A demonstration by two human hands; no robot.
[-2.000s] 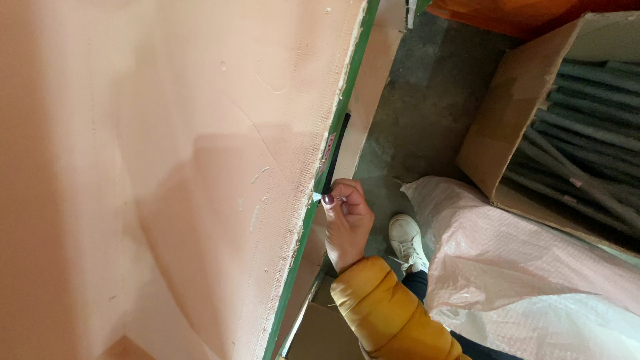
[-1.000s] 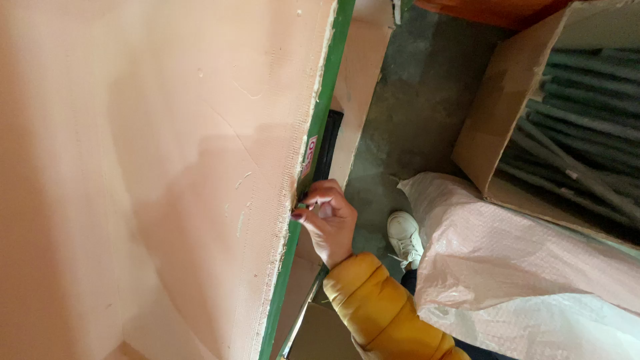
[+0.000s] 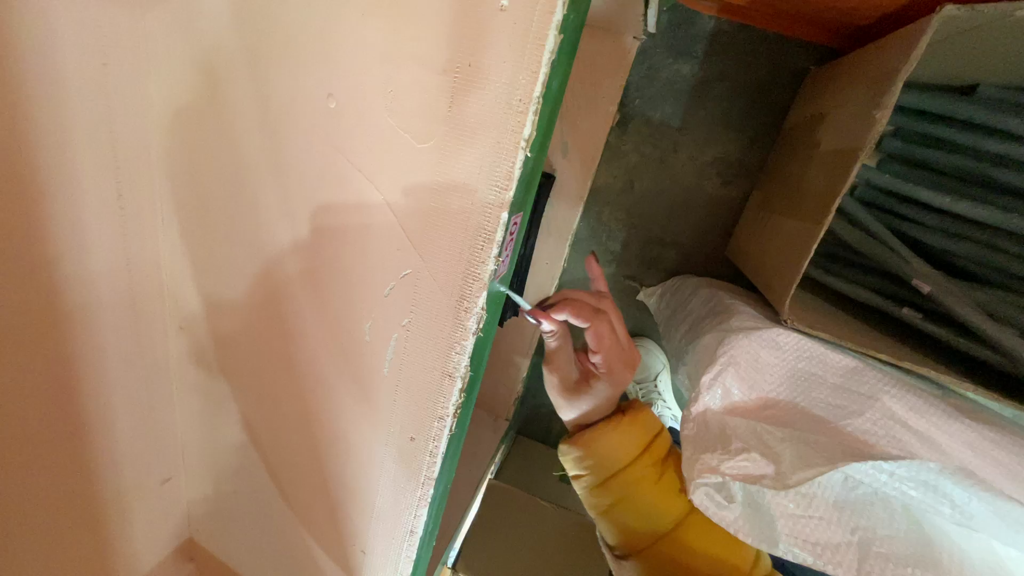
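Note:
My right hand (image 3: 588, 356), in a yellow padded sleeve (image 3: 652, 496), pinches a small, thin whitish piece (image 3: 518, 300) between thumb and index finger; what it is exactly I cannot tell. Its far end meets or lies just over the green edge strip (image 3: 474, 360) of a large pale pinkish board (image 3: 320, 280). A pink-and-white label (image 3: 508, 244) with writing sits on the green strip, just above the piece. Another finger points up, away from the pinch. Beside the green strip, near my fingertips, is a black strip (image 3: 532, 248). My left hand is not in view.
At the right, an open cardboard box (image 3: 816, 168) holds several long dark grey rods (image 3: 944, 200). A pale woven plastic sheet (image 3: 768, 416) lies below it. A white shoe (image 3: 654, 380) stands on the dark floor (image 3: 672, 136). More cardboard (image 3: 520, 528) is at the bottom.
My right hand has moved right, off the board's edge where its fingertips were a second ago. One finger is now stretched out, and the whitish piece shows more plainly.

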